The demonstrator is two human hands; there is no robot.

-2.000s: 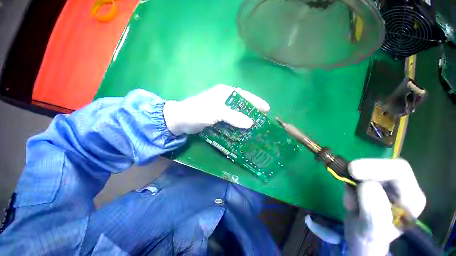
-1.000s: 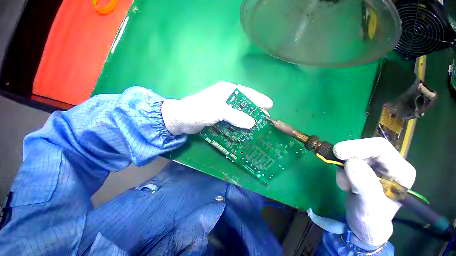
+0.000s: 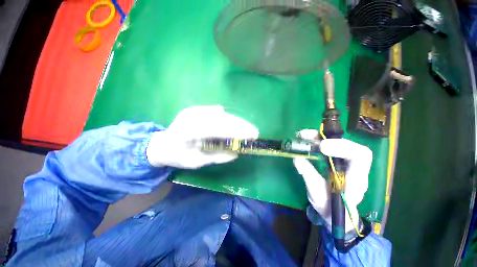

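Observation:
The circuit board (image 3: 267, 148) is held edge-on above the green mat, a thin strip with dark components on its upper side. My left hand (image 3: 201, 136), in a white glove, grips its left end. My right hand (image 3: 340, 172), also gloved, holds the soldering iron (image 3: 331, 122) upright in the picture with its tip pointing away from me. The fingers of my right hand also touch the board's right end. The board is blurred, so its joints cannot be made out.
A clear round fume hood (image 3: 282, 39) hangs over the mat (image 3: 172, 68). The iron stand (image 3: 372, 109) and fan (image 3: 381, 22) are at right, beside the yellow edge and conveyor (image 3: 423, 156) with boards on it. Yellow rings (image 3: 100, 14) lie on the red surface (image 3: 57, 88) at left.
The board has turned from face-up to edge-on. The iron's tip has left the board and swung to point away from me. My right hand has moved left to the board's right end.

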